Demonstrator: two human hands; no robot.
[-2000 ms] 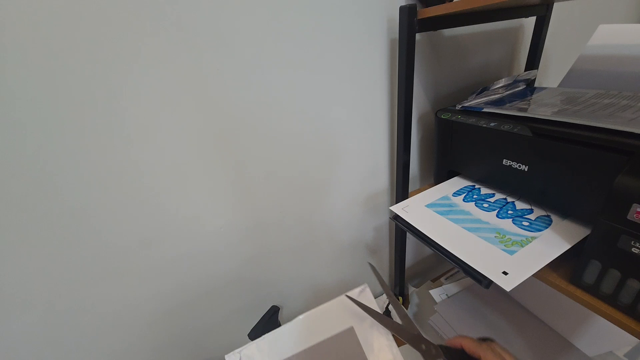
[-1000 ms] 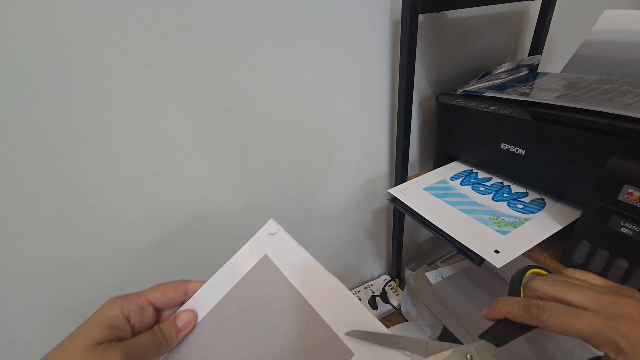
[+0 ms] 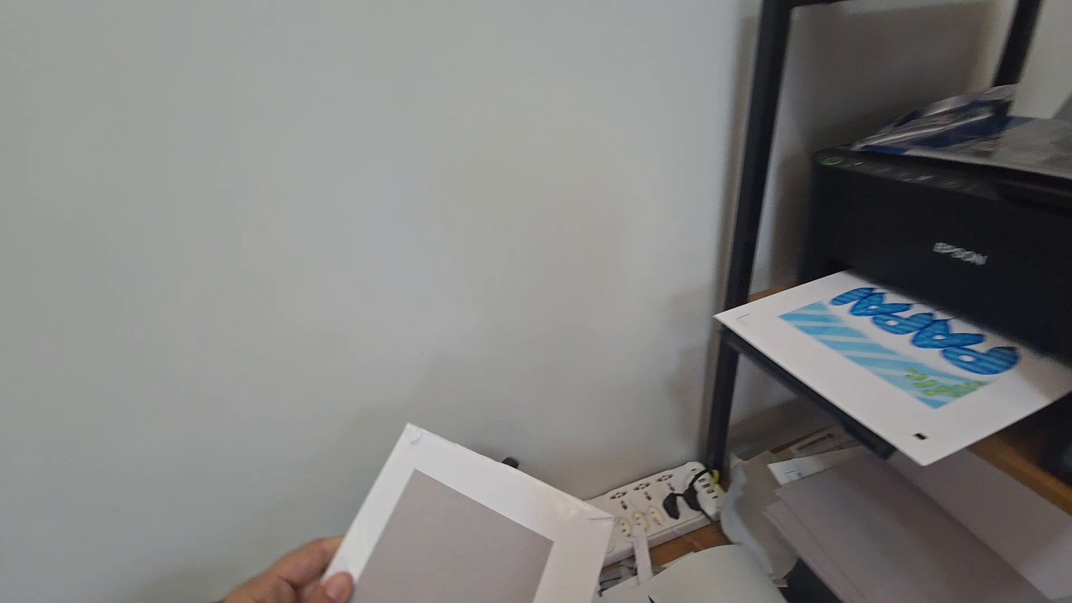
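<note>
My left hand (image 3: 297, 578) pinches the left edge of a white sheet (image 3: 469, 466) with a grey rectangle (image 3: 456, 544) on its face, at the bottom of the head view. The sheet is tilted, and its lower part is cut off by the frame. My right hand is out of view, and so are the scissors. At the right, a printed sheet (image 3: 837, 368) with blue lettering, light blue stripes and green leaves sticks out of a black Epson printer (image 3: 904, 218).
The printer stands on a shelf unit with a black metal post (image 3: 749, 209). Beneath it lie stacked papers (image 3: 888, 511). A white power strip (image 3: 662, 502) with a black plug lies by the pale wall (image 3: 335, 209). Clear plastic packaging (image 3: 938, 126) rests on the printer.
One second ago my right hand held scissors at the grey-faced sheet's edge; hand and scissors are now out of view. My left hand still holds that sheet.
</note>
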